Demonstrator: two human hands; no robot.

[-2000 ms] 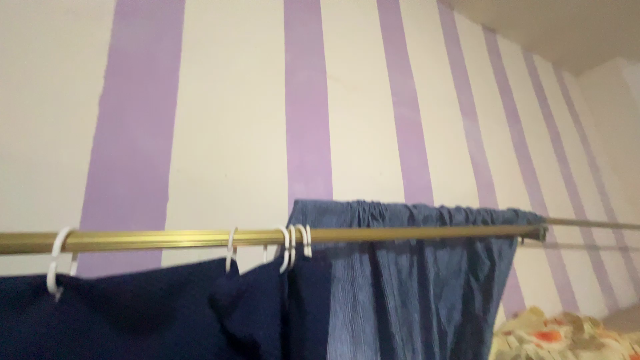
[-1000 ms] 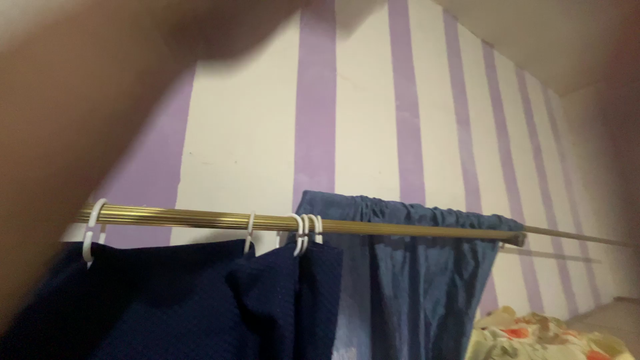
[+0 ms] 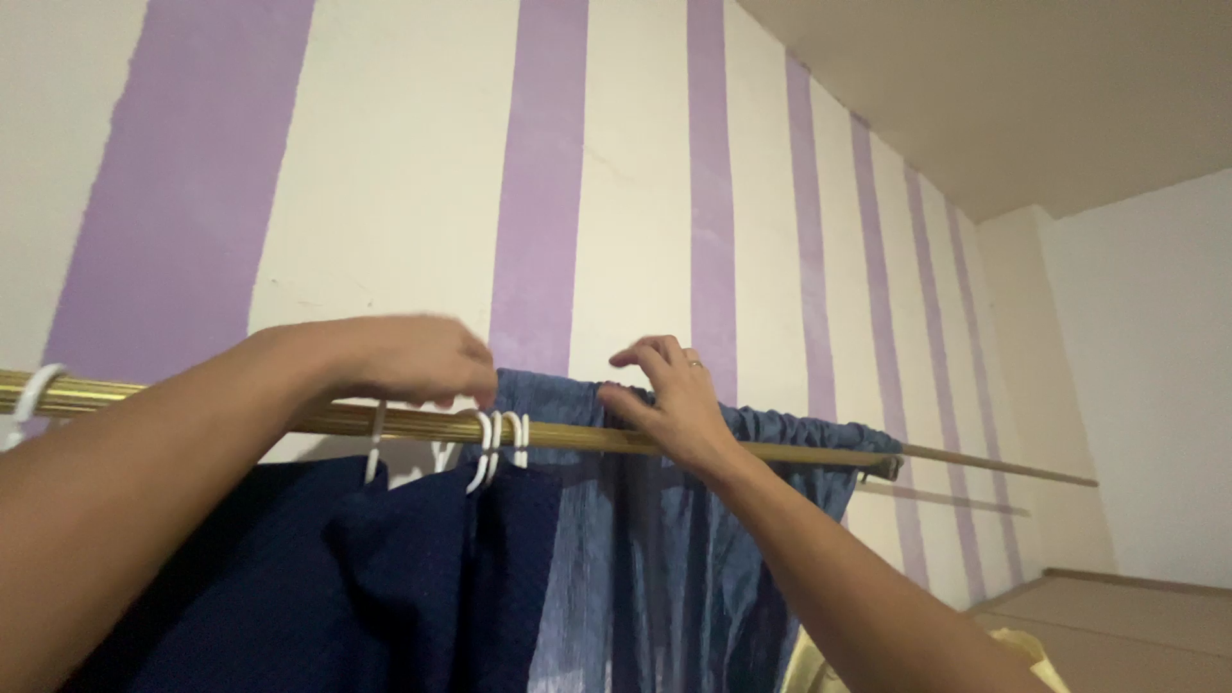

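A brass-coloured curtain rod [image 3: 597,438] runs across the view. From its white plastic rings [image 3: 486,452] hangs a dark navy curtain [image 3: 385,568]. Behind, a lighter blue curtain [image 3: 654,539] is gathered on a second rod [image 3: 1001,467]. My left hand [image 3: 428,361] is just above the front rod near the bunched rings, fingers bent downward; whether it touches anything is unclear. My right hand [image 3: 674,395] is over the rods to the right of the rings, in front of the gathered blue curtain top, its thumb and fingers apart and nothing between them.
Close behind the rods stands a wall with purple and cream stripes [image 3: 539,192]. The front rod ends in a bracket [image 3: 884,468] at the right. A pale yellow cloth [image 3: 813,664] is at the lower right, partly behind my right forearm.
Both hands are now at the rods; two seconds ago neither was in view, and one second ago a blurred arm crossed the upper left. The rings remain bunched in about the same place.
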